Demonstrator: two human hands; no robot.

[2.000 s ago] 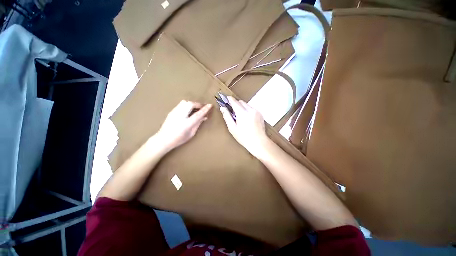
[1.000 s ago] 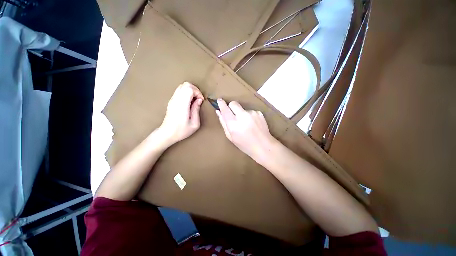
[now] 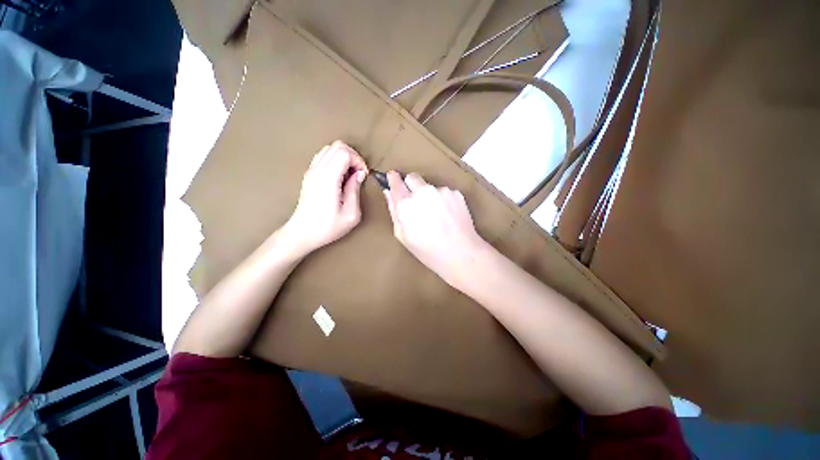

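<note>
A large tan bag panel (image 3: 432, 332) lies in front of me, its stitched top edge running diagonally from upper left to lower right. A small pale label (image 3: 324, 321) is on it. My left hand (image 3: 333, 193) has thumb and fingertips pinched together just above the panel; a thread end between them is too fine to make out. My right hand (image 3: 432, 216) holds dark thread snips (image 3: 380, 179), mostly hidden in the fingers, their tip close to my left fingertips. A tan handle (image 3: 562, 112) loops out beyond the top edge.
More tan panels (image 3: 387, 36) lie at the far side. A tan stack (image 3: 719, 225) stands at the right, with white-edged straps beside it. White table surface (image 3: 195, 99) shows at the left. A metal-framed rack (image 3: 135, 355) with pale cloth is further left.
Since two seconds ago, both hands have drawn together, the left pinching and the snips' tip now beside it. The view has shifted closer over the panel. Over the last second little has moved.
</note>
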